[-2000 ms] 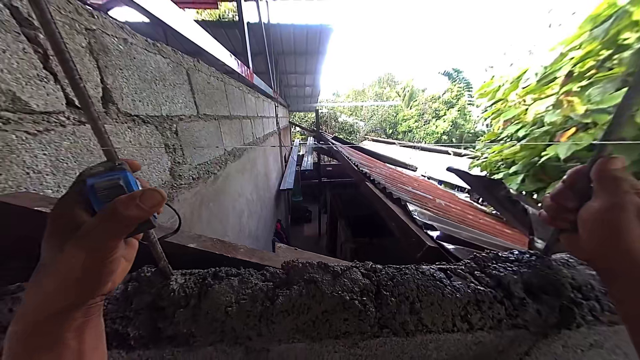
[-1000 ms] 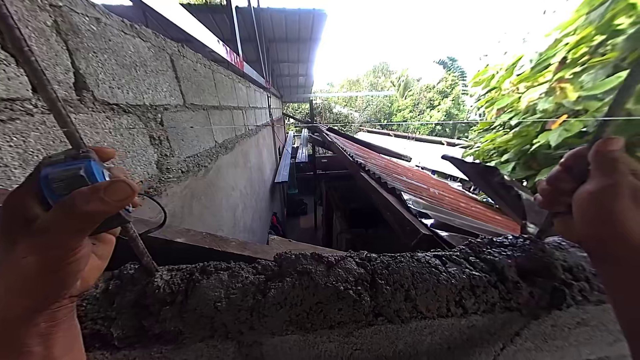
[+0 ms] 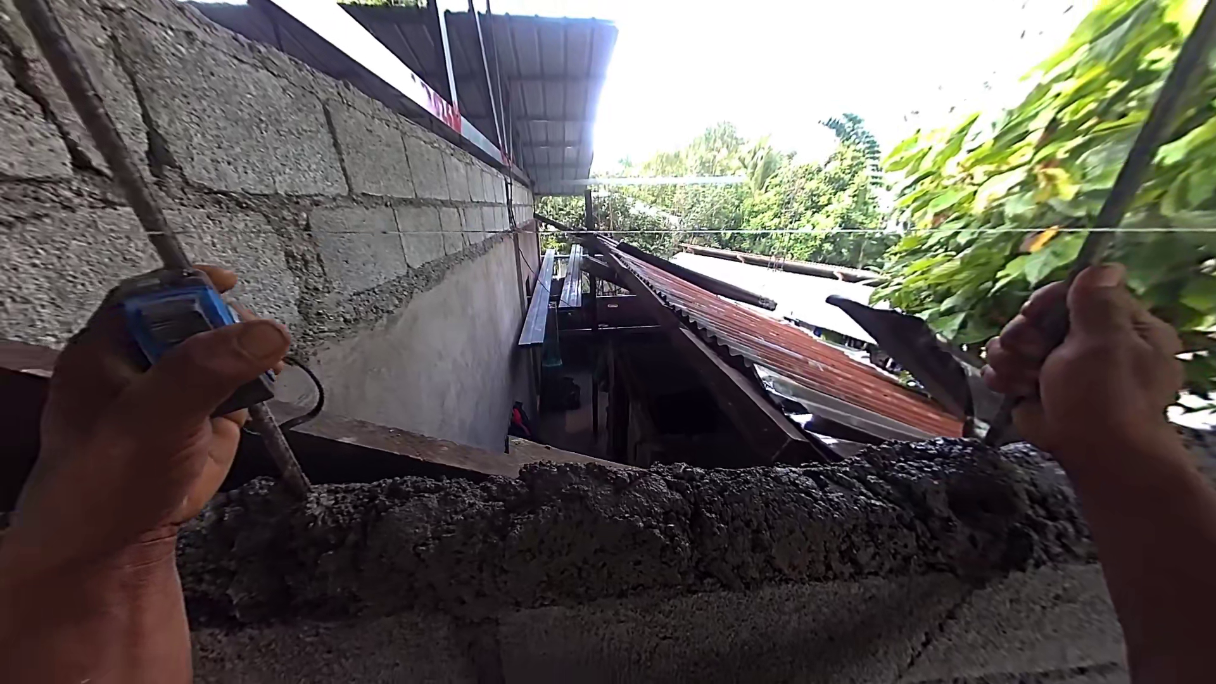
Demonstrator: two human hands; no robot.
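Observation:
My left hand is closed around a blue tape measure with a black wrist loop, and around or against a steel rebar whose lower end stands in wet mortar. My right hand grips a second rebar, which also meets the mortar. A thick, rough bed of dark wet mortar runs along the top of a block wall between the two bars. A thin string line crosses level above it, passing close to both bars.
At the left rises a concrete block wall, plastered lower down. Beyond the mortar lie a wooden beam, a dark drop, and a rusty corrugated roof. A bent dark metal sheet and leafy branches are at the right.

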